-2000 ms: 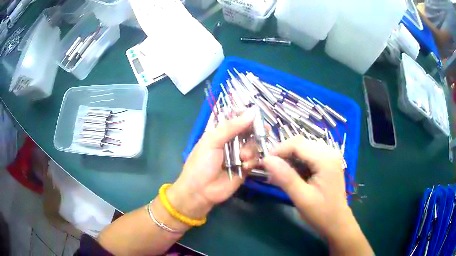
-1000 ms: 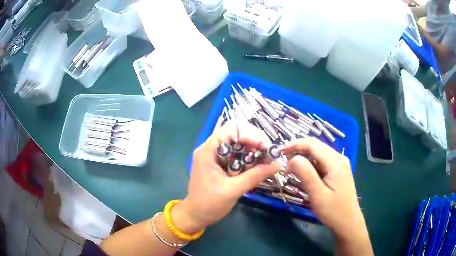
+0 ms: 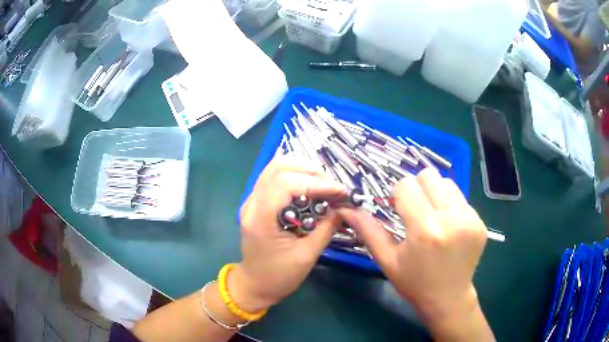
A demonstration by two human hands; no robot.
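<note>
My left hand (image 3: pixel 280 227) is closed around a bundle of several slim metal cylinders (image 3: pixel 305 212), their dark round end faces with central pins towards me. One more cylinder end (image 3: pixel 359 197) shows between the fingertips of both hands. My right hand (image 3: pixel 437 240) is curled, and a thin silver end (image 3: pixel 495 236) sticks out on its right side. Both hands are over the front of the blue tray (image 3: pixel 462 147), which is heaped with loose cylinders, some with red leads. The clear plastic bin (image 3: pixel 79 167) at the left holds cylinders in rows on a white liner.
A small scale (image 3: pixel 177 101) lies partly under a white strip (image 3: pixel 257 93). A phone (image 3: pixel 497 153) is right of the tray, a dark slim tool (image 3: pixel 342 65) behind it. Translucent tubs (image 3: pixel 467 50) and lidded boxes stand at the back and right. A blue bundle (image 3: pixel 579 294) is at the right edge.
The left hand turned from an open palm to a closed grip, with the bundle ends facing me. The right hand has since rotated, and a silver end now shows beyond it.
</note>
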